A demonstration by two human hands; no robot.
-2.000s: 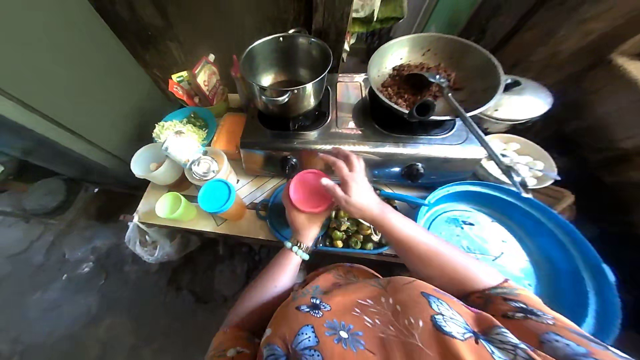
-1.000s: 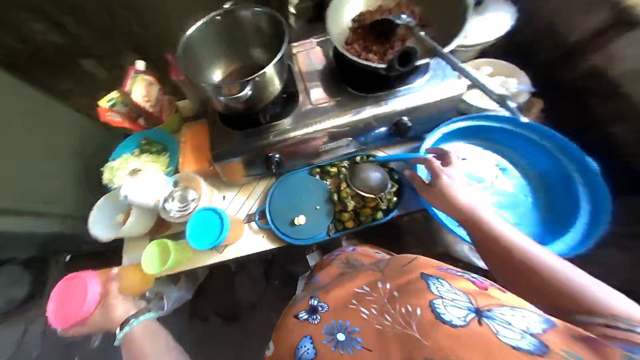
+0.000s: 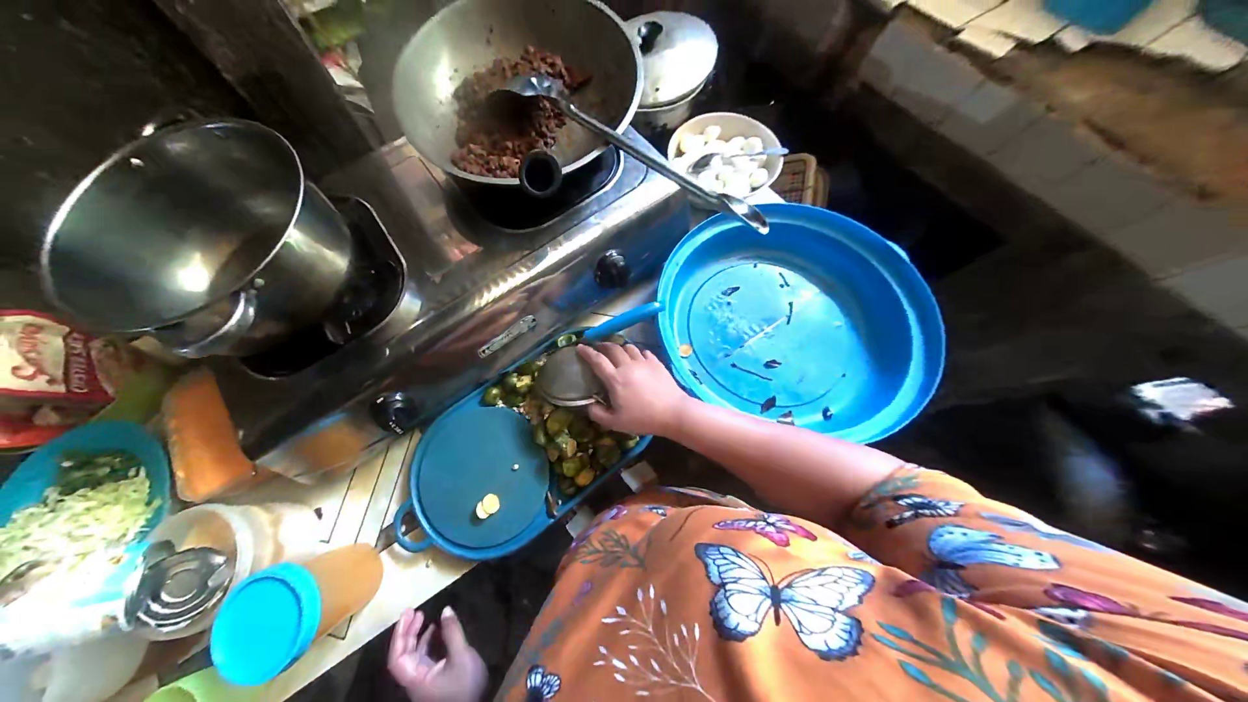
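Note:
My right hand rests with bent fingers on a metal ladle's bowl; whether it grips the ladle cannot be told. The ladle lies on chopped green vegetables in a blue oval tray, its blue handle pointing toward the basin. A flat blue lid or plate with small pale slices covers the tray's left part. Below the counter's front edge, my left hand is empty, palm up with fingers apart. The nearest container is a jar with a blue lid, up and to its left.
Behind the tray is a gas stove with a steel pot and a wok of browned food, a long ladle in it. A blue basin stands right, a bowl of white pieces behind it. Shredded vegetables lie far left.
My left hand held a pink-lidded jar at the far left; now it is empty and nearer the tray. My right hand has moved from the ladle's handle to its bowl. The view has turned.

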